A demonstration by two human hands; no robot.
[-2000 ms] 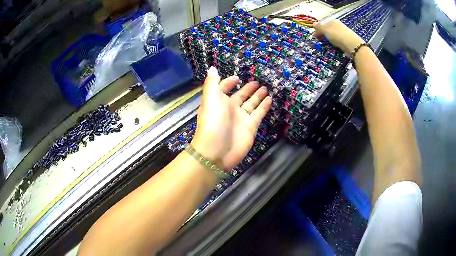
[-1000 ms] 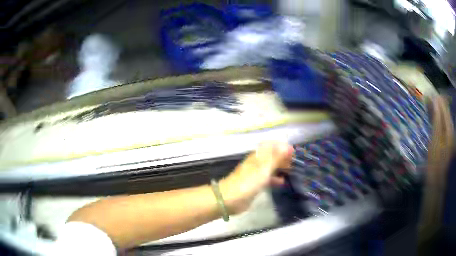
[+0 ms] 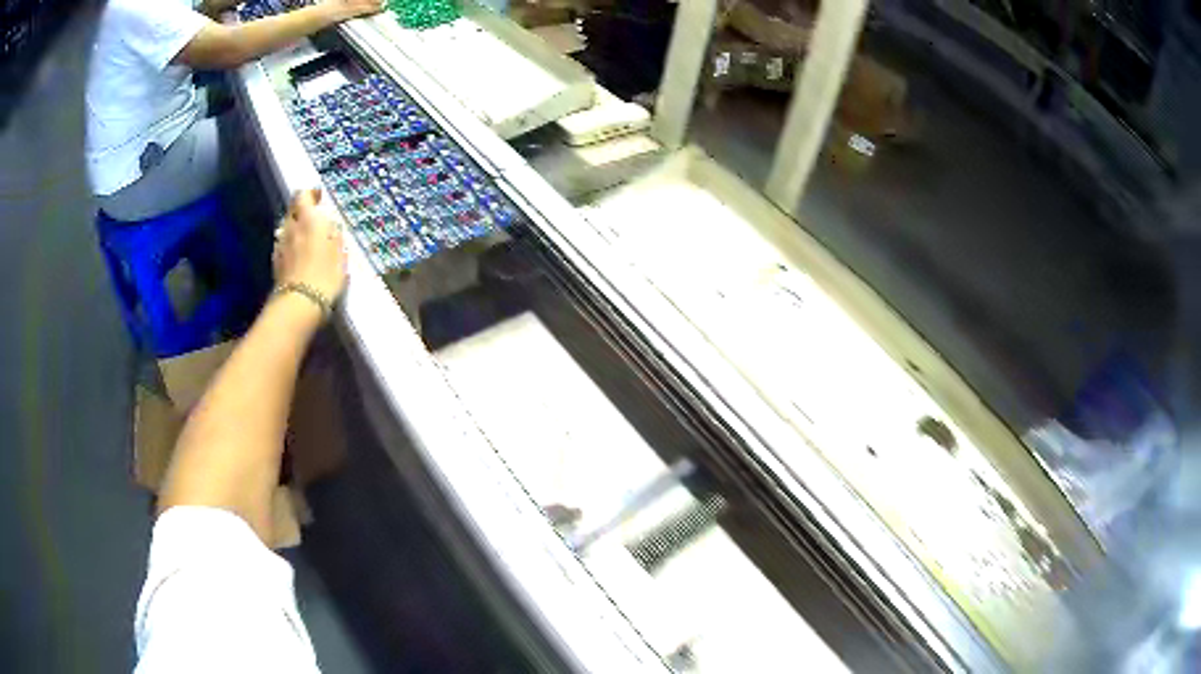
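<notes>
PCB panels (image 3: pixel 415 198) crowded with blue and red parts lie between the conveyor rails (image 3: pixel 593 270) at the upper left. My left hand (image 3: pixel 311 248) is at the near rail beside the closest panel, its fingertips at the panel's near edge. Whether it grips the panel or only rests on the rail cannot be told. My right hand is out of the picture.
A person (image 3: pixel 145 99) in a light shirt reaches over the line beside a blue stool (image 3: pixel 185 270). Cardboard boxes (image 3: pixel 198 375) stand below. A spring (image 3: pixel 676 529) and a rod lie in the conveyor gap. Small components (image 3: pixel 938 432) lie scattered on the pale ledge (image 3: pixel 803 342).
The view has swung left along the line. The stacked panels, blue bin and my right hand have left the picture. My left hand has moved from near the stack to the near rail.
</notes>
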